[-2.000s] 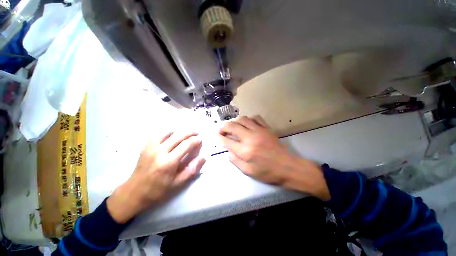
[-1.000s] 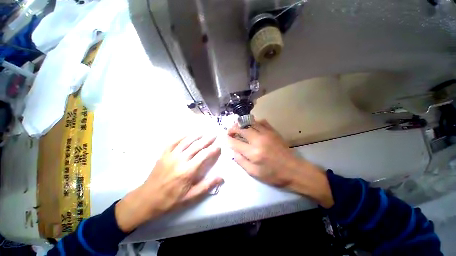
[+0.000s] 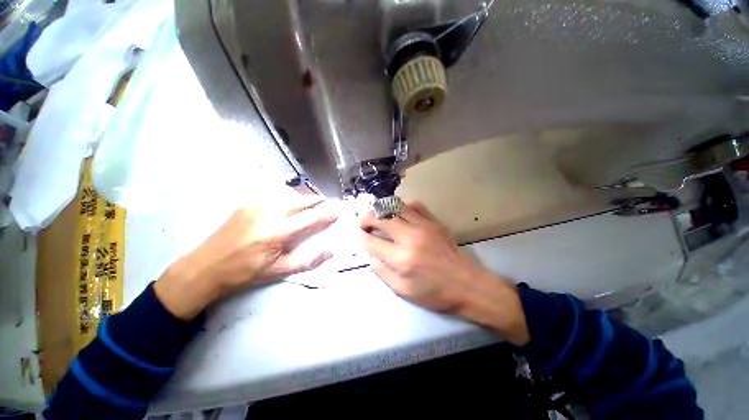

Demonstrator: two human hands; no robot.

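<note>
A small white cut piece (image 3: pixel 310 277) lies under my left hand, its edge showing below the thumb; the rest is washed out by glare. My left hand (image 3: pixel 267 244) lies flat with fingers spread, fingertips just left of the presser foot area (image 3: pixel 351 195). My right hand (image 3: pixel 419 258) is bent beside the needle area, fingertips close below the small ridged knob (image 3: pixel 388 206). Whether its fingers pinch the fabric is hidden by glare. The sewing machine head (image 3: pixel 509 74) stands over both hands, with the ridged tension dial (image 3: pixel 420 85) on its front.
White cut parts (image 3: pixel 62 156) lie at the table's far left, partly over cardboard with yellow tape (image 3: pixel 100 271). Dark shears (image 3: pixel 645 205) lie on the right of the machine bed (image 3: pixel 509 189). Pale cloth (image 3: pixel 706 303) is heaped at the far right.
The view has shifted slightly. My left hand has moved up and closer to the presser foot, and a fabric edge now shows below it. My right hand stays beside the needle area.
</note>
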